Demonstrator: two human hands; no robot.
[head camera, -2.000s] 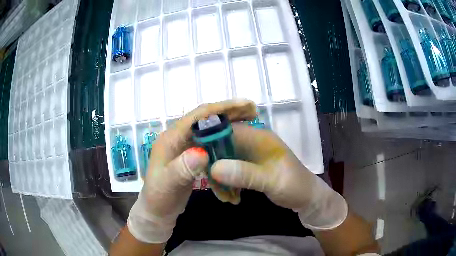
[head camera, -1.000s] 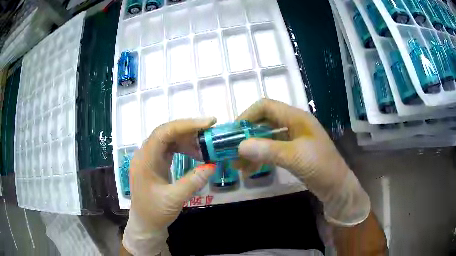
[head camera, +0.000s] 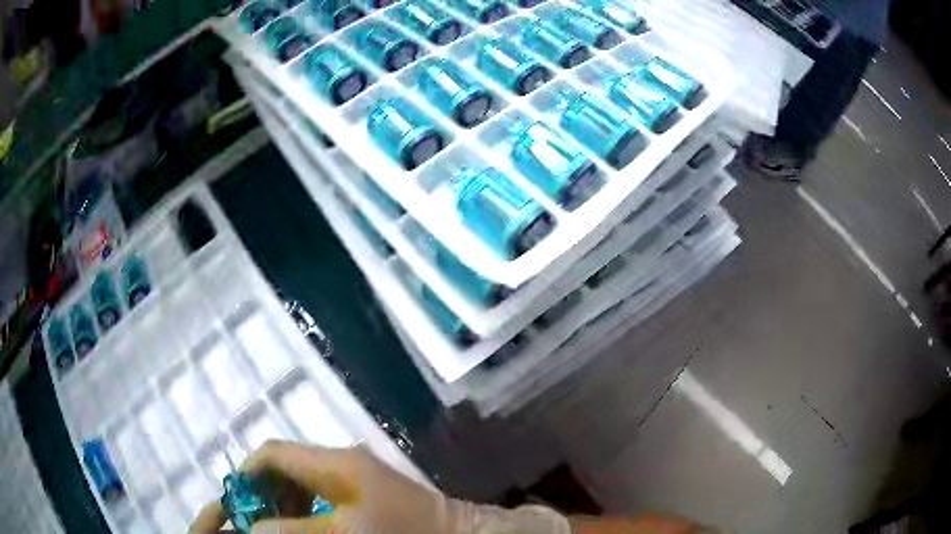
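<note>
My right hand (head camera: 349, 488), in a whitish glove with yellow stains, is at the lower left, cut off by the bottom edge. Its fingers are around a teal unit (head camera: 243, 503) with a thin pin pointing up, over a white blister tray (head camera: 151, 365). More teal shows by the fingers (head camera: 321, 507); I cannot tell if it is another unit. A gloved fingertip at the bottom edge may be my left hand (head camera: 209, 519); its grip is hidden. The tray holds a deep blue unit (head camera: 102, 468), several teal units (head camera: 105, 298) and a black unit (head camera: 195, 225).
A tall stack of filled trays (head camera: 513, 273) with rows of teal units stands right of the tray, across a green mat strip (head camera: 313, 235). Shiny grey floor (head camera: 626, 428) lies beyond. A person's dark-clothed leg (head camera: 834, 99) and shoe show at upper right.
The view has swung right, so the tray now sits at lower left and the filled stack fills the middle. My hands have moved to the bottom edge, the left nearly out of view.
</note>
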